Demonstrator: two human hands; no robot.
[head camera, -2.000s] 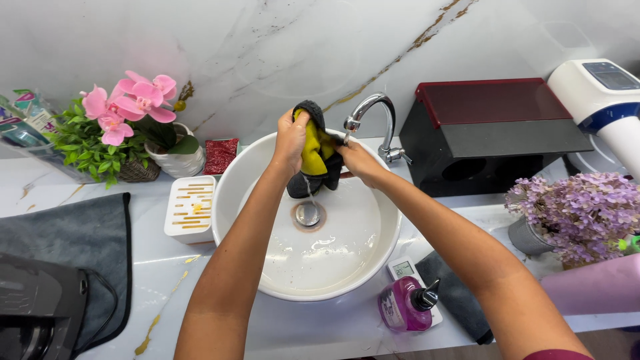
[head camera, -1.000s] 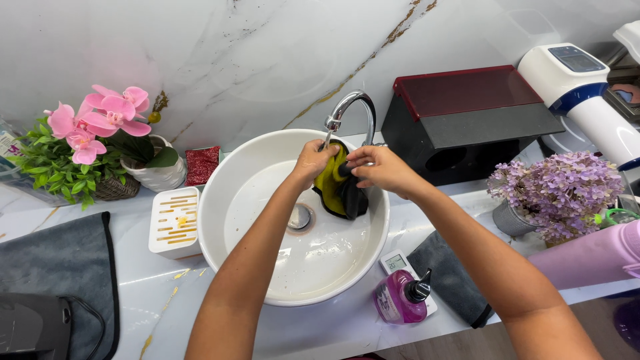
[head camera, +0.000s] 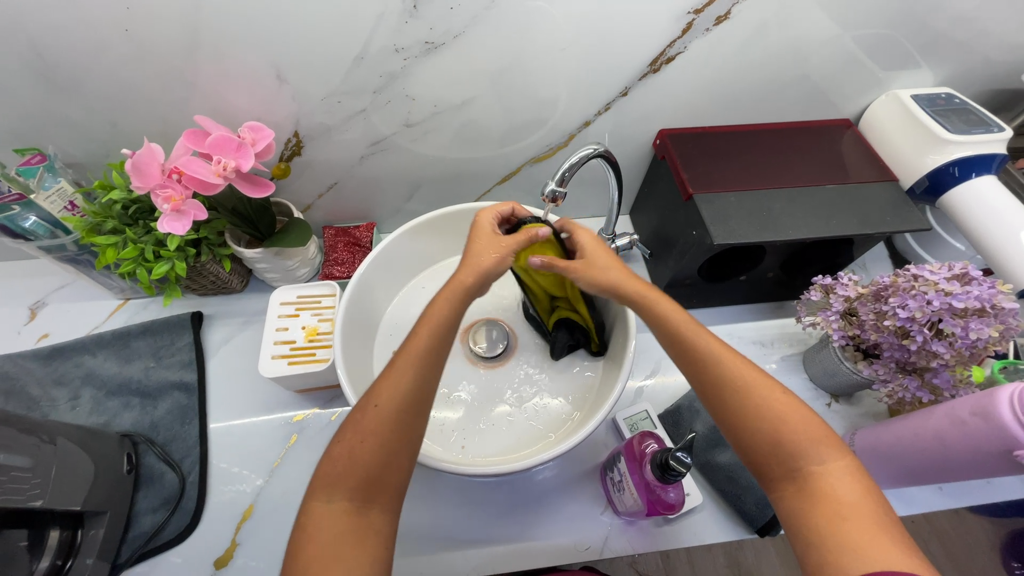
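Observation:
A black and yellow-green fabric piece (head camera: 552, 296), its exact kind unclear, hangs inside the right side of a round white basin (head camera: 352, 320). My left hand (head camera: 502, 244) pinches its upper left edge, and my right hand (head camera: 588, 260) holds its upper right side with the fingers over the yellow-green face. Just above both hands is the spout of a chrome faucet (head camera: 588, 164), from which a thin stream of water falls onto the fabric. Its lower black end rests against the basin wall. A metal drain stopper (head camera: 489, 338) shows left of the fabric.
Left of the basin are a white slotted soap box (head camera: 300, 332), potted pink orchids (head camera: 224, 164) and a grey mat (head camera: 168, 360). A purple pump bottle (head camera: 644, 476) stands on a white digital scale (head camera: 638, 422) at front right. Behind at right sits a black box (head camera: 784, 216).
The fabric, bunched up in the earliest frame, now hangs spread with its yellow-green side showing. Both hands have shifted their hold along its top.

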